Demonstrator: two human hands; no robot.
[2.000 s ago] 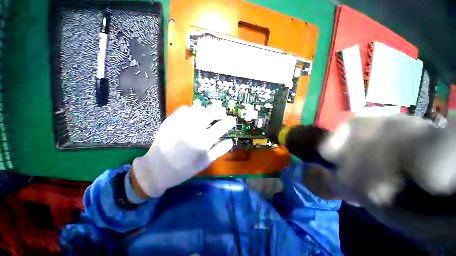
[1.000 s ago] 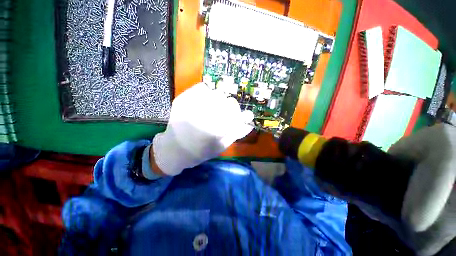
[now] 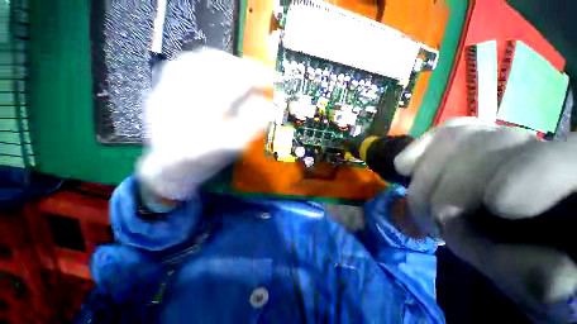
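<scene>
The green circuit board [image 3: 329, 107] lies on the orange fixture [image 3: 259, 171], with the white-silver heat sink [image 3: 348, 41] along its far edge. My gloved left hand [image 3: 202, 117] is blurred, between the screw tray [image 3: 123, 76] and the board's left edge; its fingertips are too blurred to tell whether they hold anything. My gloved right hand [image 3: 481, 171] grips the black electric screwdriver [image 3: 386, 155], whose yellow-ringed tip end is over the board's near right part. A marker pen [image 3: 159, 28] lies in the screw tray, partly behind my left hand.
Pale green sheets [image 3: 535, 92] and a white-edged strip [image 3: 486, 79] lie on the red mat [image 3: 515, 22] at right. Red crates [image 3: 76, 221] are at the lower left, below the green bench edge. Stacked pale sheets [image 3: 12, 120] show at the far left.
My left hand has moved left, off the board towards the screw tray. The screwdriver's tip end has moved from beside the board's near right corner onto the board. The whole view has shifted slightly.
</scene>
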